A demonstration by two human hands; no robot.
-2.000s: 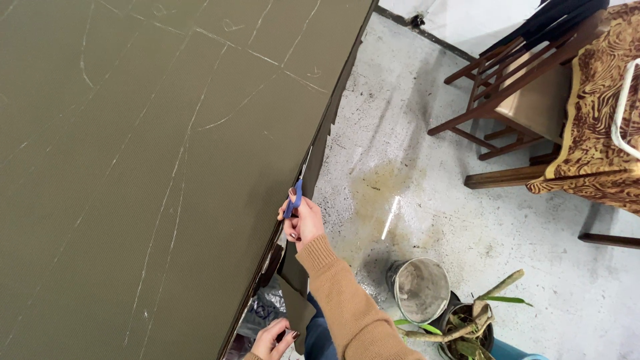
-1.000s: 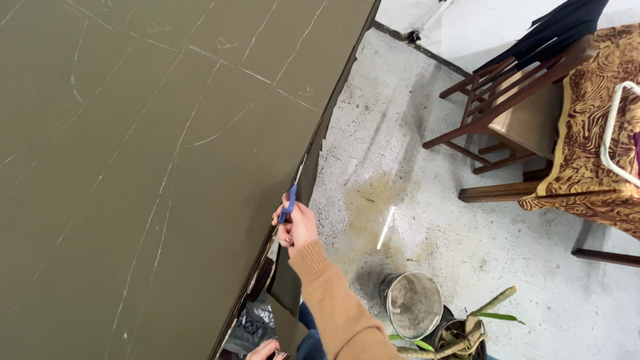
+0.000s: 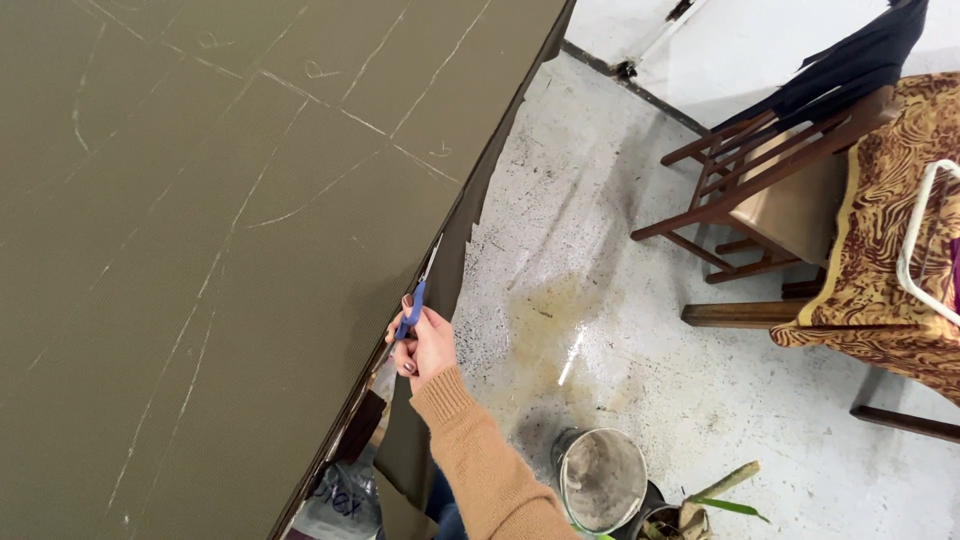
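My right hand (image 3: 424, 341), in a tan knit sleeve, grips blue-handled scissors (image 3: 411, 311) at the table's edge. The blades point up and away along the border of the olive-brown fabric (image 3: 225, 300), which bears chalk lines and marks. A darker strip of fabric (image 3: 448, 270) hangs over the edge beside the blades. Whether the blades are closed on cloth cannot be told. My left hand is out of view.
To the right on the speckled floor stand a wooden chair (image 3: 750, 176) with dark cloth on it and a table with a patterned cloth (image 3: 892, 202). A bucket (image 3: 600, 480) and a potted plant (image 3: 667, 521) are below right. A plastic bag (image 3: 341, 499) lies under the table's edge.
My left hand, seen at the bottom in the earlier frames, has gone out of view. My right hand stays at the fabric's edge with the scissors.
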